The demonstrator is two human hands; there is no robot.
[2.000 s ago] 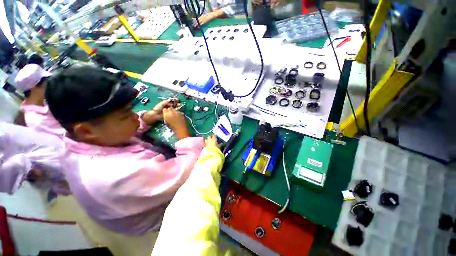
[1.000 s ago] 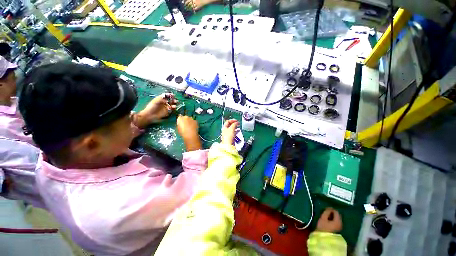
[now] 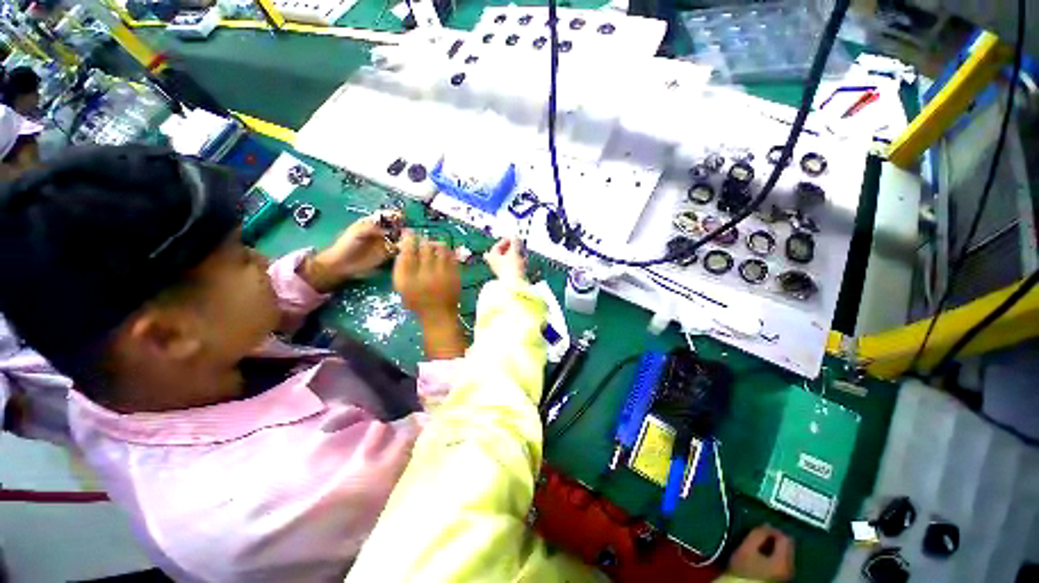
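Note:
My left hand [image 3: 507, 262], in a yellow sleeve, reaches over the green bench beside the hands of a person in pink; its fingertips are small and blurred, and I cannot tell if they hold anything. My right hand [image 3: 761, 555] is low at the right, partly cut off by the bottom edge, curled around a small dark part [image 3: 768, 547]. The other person's hands hold a small dark unit [image 3: 391, 233]. Small pale discs [image 3: 460, 253] lie near my left fingertips.
Black round units [image 3: 753, 270] lie on a white sheet [image 3: 638, 268]. A blue-yellow bench device [image 3: 672, 421], pale green box [image 3: 813, 456], blue holder [image 3: 473, 182] and red bin [image 3: 587, 518] surround the work. Dark cables hang in front. A pale tray [image 3: 957, 478] holds black units.
The view has shifted, so bench things sit further right. My right hand has come into view at the lower right. My left hand has moved forward from the bench edge towards the other person's hands.

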